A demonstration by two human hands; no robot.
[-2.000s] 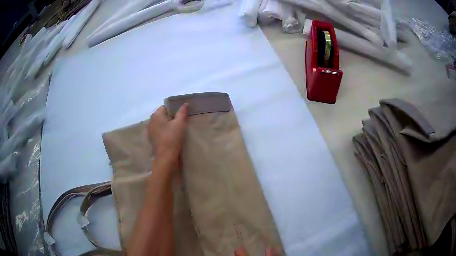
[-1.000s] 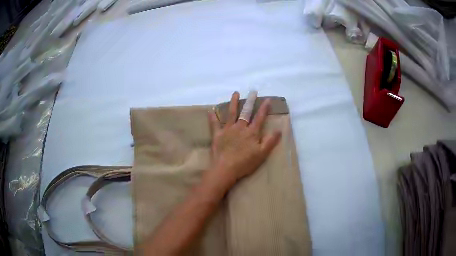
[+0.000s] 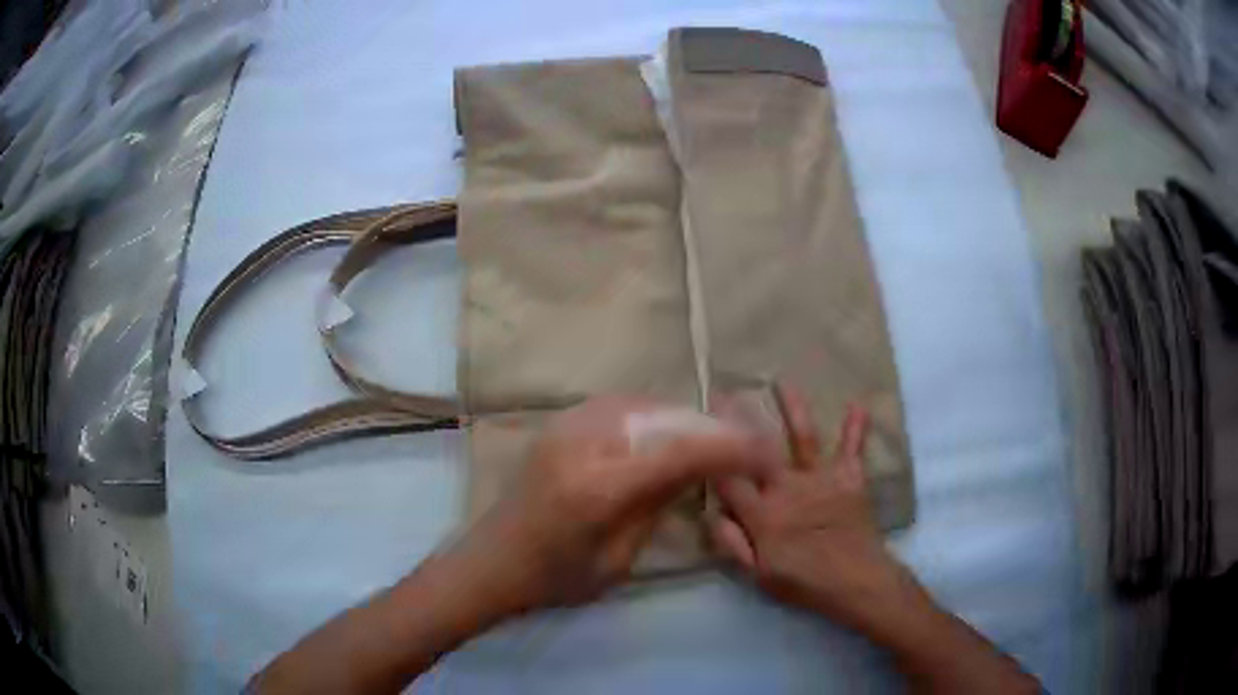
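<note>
A tan tote bag (image 3: pixel 570 272) lies on the white-blue mat, its right side folded over in a long panel with a darker strip at the top end. A bit of white shows at the top of the fold. Two handle loops (image 3: pixel 258 245) with small white wraps stick out to the left. My left hand (image 3: pixel 591 496), with a white wrap on one finger, is over the lower part of the bag and blurred; its grip cannot be made out. My right hand (image 3: pixel 815 523) rests on the lower end of the folded panel, fingers spread. The two hands are close together or touching.
A red tape dispenser (image 3: pixel 1043 82) stands at the upper right. A stack of folded totes (image 3: pixel 1154 407) lies at the right. Clear plastic bags (image 3: pixel 116 312) lie along the left, with a label strip (image 3: pixel 122 570) below. White rolls (image 3: pixel 1168 82) lie at the top right.
My left hand has moved from the fold's top end to its lower end. My right hand is now in full view there. The bag sits higher in the picture.
</note>
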